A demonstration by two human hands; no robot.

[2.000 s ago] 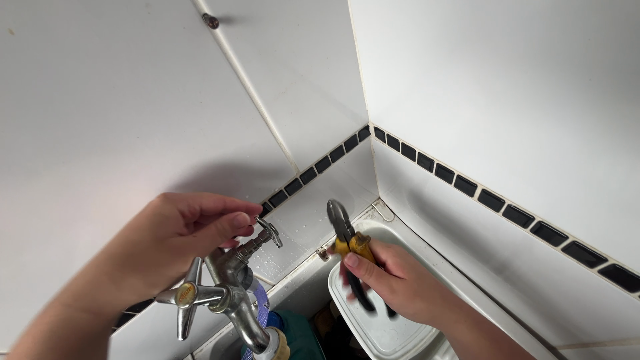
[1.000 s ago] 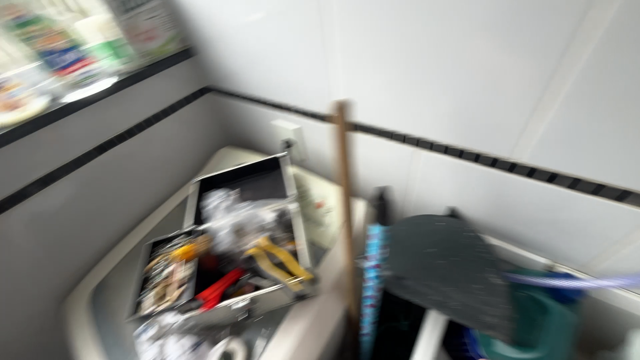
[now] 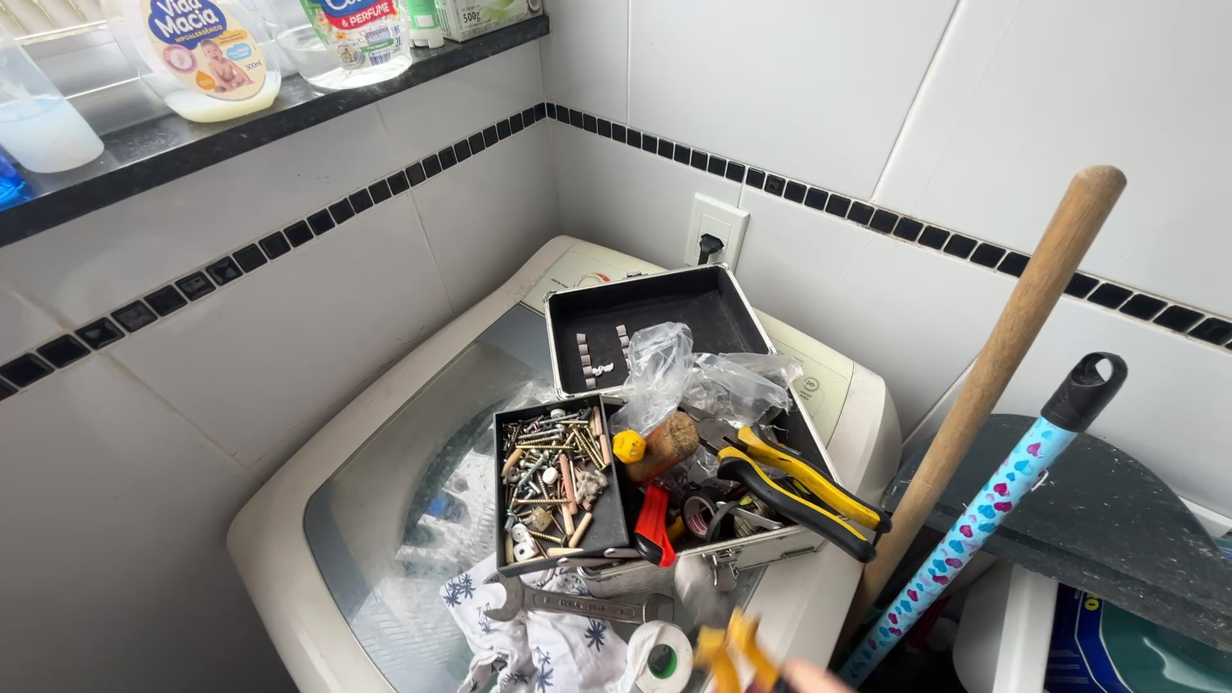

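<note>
At the bottom edge my right hand shows only in part, shut on blurred yellow-handled pliers. Their grey head reaches up to the front of an open metal toolbox. My left hand is out of view. Another pair of yellow and black pliers lies across the box's right side, near a red-handled tool. The black tray at the left of the box holds screws and wall plugs. In front lie an open-end wrench, a roll of white tape and a palm-print cloth.
Under the toolbox is a top-loading washing machine. A wooden handle and a blue patterned pole lean at the right, before a dark stone slab. Bottles stand on the sill at upper left.
The view has swung from the tap and sink to the washing machine. My left hand, at the tap two seconds ago, has left view. My right hand held yellow-handled pliers then too.
</note>
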